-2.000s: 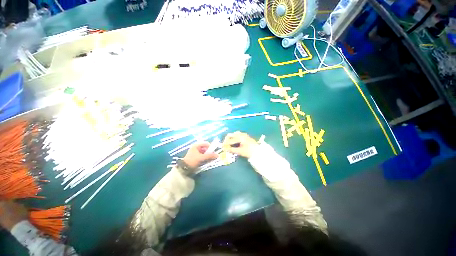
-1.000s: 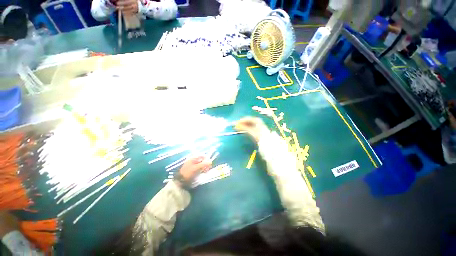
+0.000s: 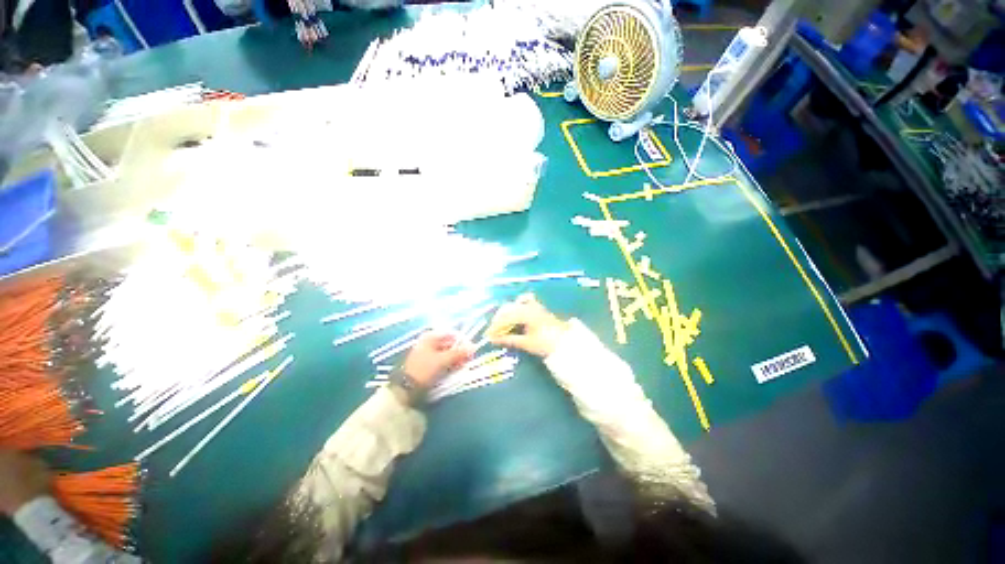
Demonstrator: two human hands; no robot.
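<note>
My left hand [image 3: 432, 359] and my right hand [image 3: 527, 327] are close together over the mat in the middle. My left hand grips white leads by the fingertips. My right hand pinches a small yellow piece [image 3: 507, 331] near the lead's end; glare blurs the contact. A few white leads [image 3: 476, 377], some with yellow on them, lie beside and below my left hand. More white leads [image 3: 386, 270] lie behind in strong glare. Yellow sleeves [image 3: 672, 327] are scattered at the right.
A fanned pile of white leads [image 3: 182, 331] lies left. Orange wires [image 3: 39, 364] and another person's hand [image 3: 20, 483] are at far left. A cream tray [image 3: 518, 182] is behind, a fan [image 3: 625, 64] at the back, a blue bin [image 3: 26, 220] beyond the orange wires.
My right hand has moved from the loose white leads behind back to beside my left hand. The yellow strip seen alone on the mat one second ago is gone from that spot.
</note>
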